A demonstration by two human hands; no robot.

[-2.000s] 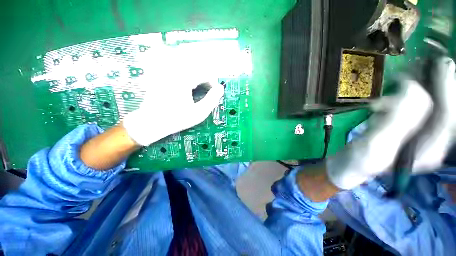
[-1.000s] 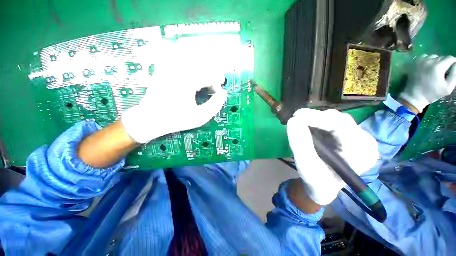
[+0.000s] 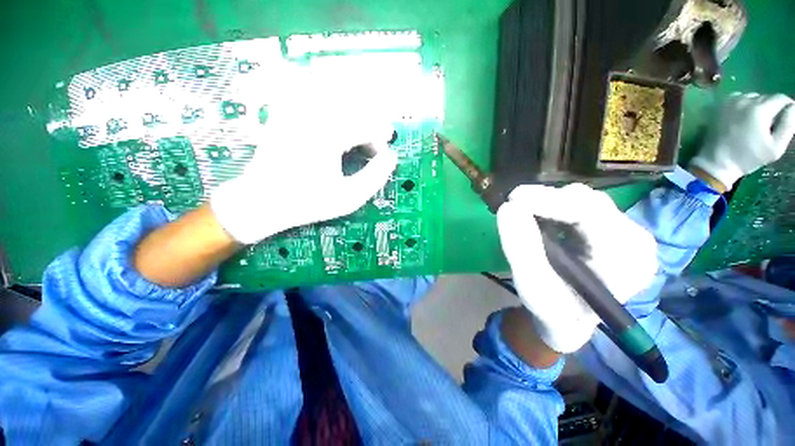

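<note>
A large green printed circuit board [image 3: 288, 248] lies solder side up on the green mat, its upper middle washed out by glare. My left hand [image 3: 305, 179], in a white glove, is over the board with thumb and fingers curled around a dark gap near its right part. Glare hides whether solder wire is between the fingertips. My right hand [image 3: 580, 261], in a white glove, is shut on the soldering iron [image 3: 610, 314], black with a teal band. The iron's brass-coloured tip points up-left at the board's right edge; contact cannot be told.
A dark soldering station [image 3: 545, 96] stands right of the board, with a yellow-brown sponge [image 3: 632, 122] in its tray and a metal holder [image 3: 702, 35] above. Another person's white-gloved hand [image 3: 745, 135] and blue sleeve are at the right, near another board [image 3: 763, 218].
My right hand came in from the far right with the iron, which now points at the board's right edge. My left hand has barely moved. The other person's hand came into view behind it.
</note>
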